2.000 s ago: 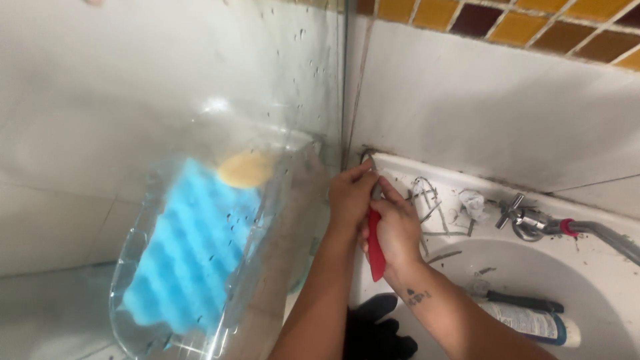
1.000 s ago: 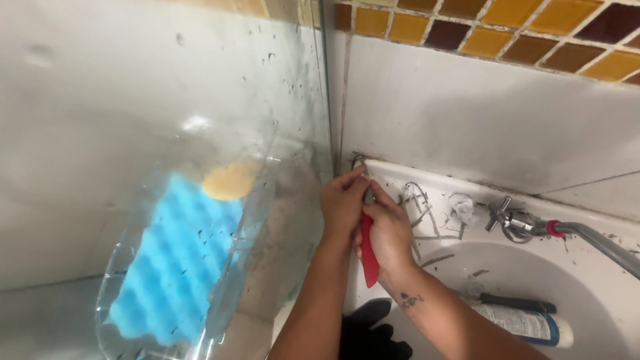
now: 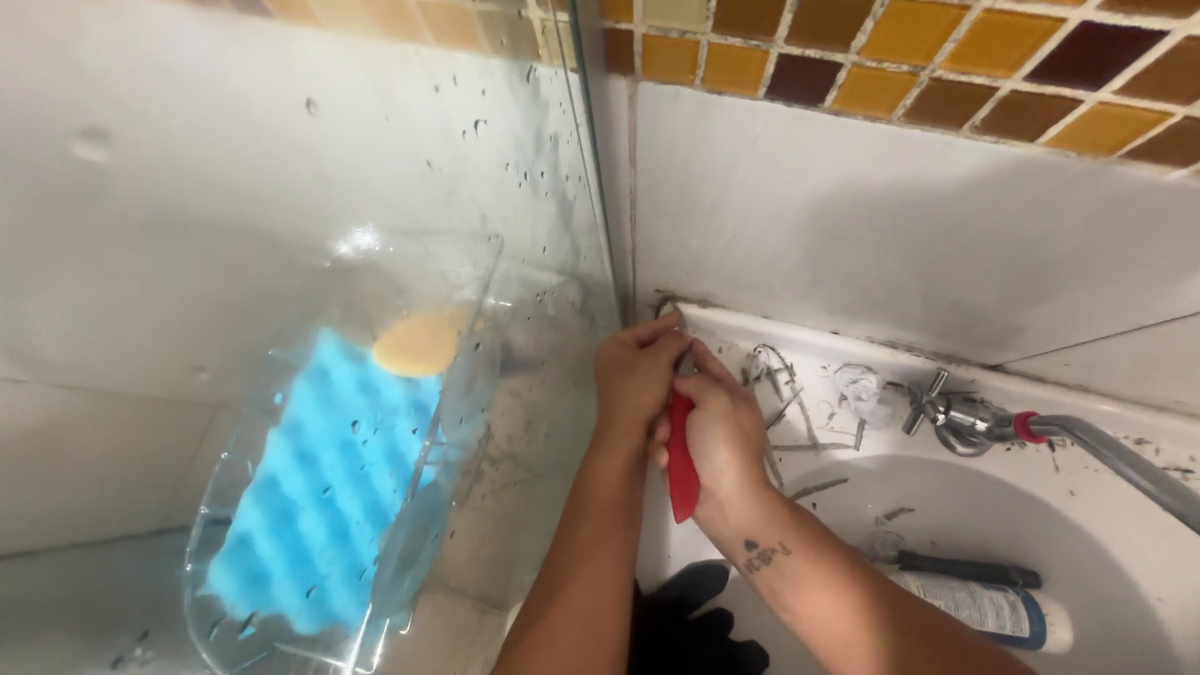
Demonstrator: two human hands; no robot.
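Observation:
My right hand [image 3: 720,427] is closed around a red-handled tool [image 3: 684,464], its handle pointing down toward me and a short metal part showing near the fingertips. My left hand [image 3: 637,375] meets it at the metal end, with its fingers pinched there; whether they hold the blade or something else is hidden. Both hands are at the back left corner of the white washbasin [image 3: 834,342], where a dark, dirty joint [image 3: 664,305] meets the wall. Strips of old grey sealant [image 3: 797,403] lie on the basin ledge right of the hands.
A chrome faucet [image 3: 966,412] stands on the right. In the bowl lie a labelled cartridge or bottle [image 3: 984,605] and a black-handled tool [image 3: 970,567]. Black gloves [image 3: 698,628] rest near the front edge. Left of a glass panel [image 3: 600,178], a clear basket holds blue foam [image 3: 323,497] and yellow soap [image 3: 417,345].
Both hands stay at the same corner, the red-handled tool still in my right hand. Only small shifts of the fingers show.

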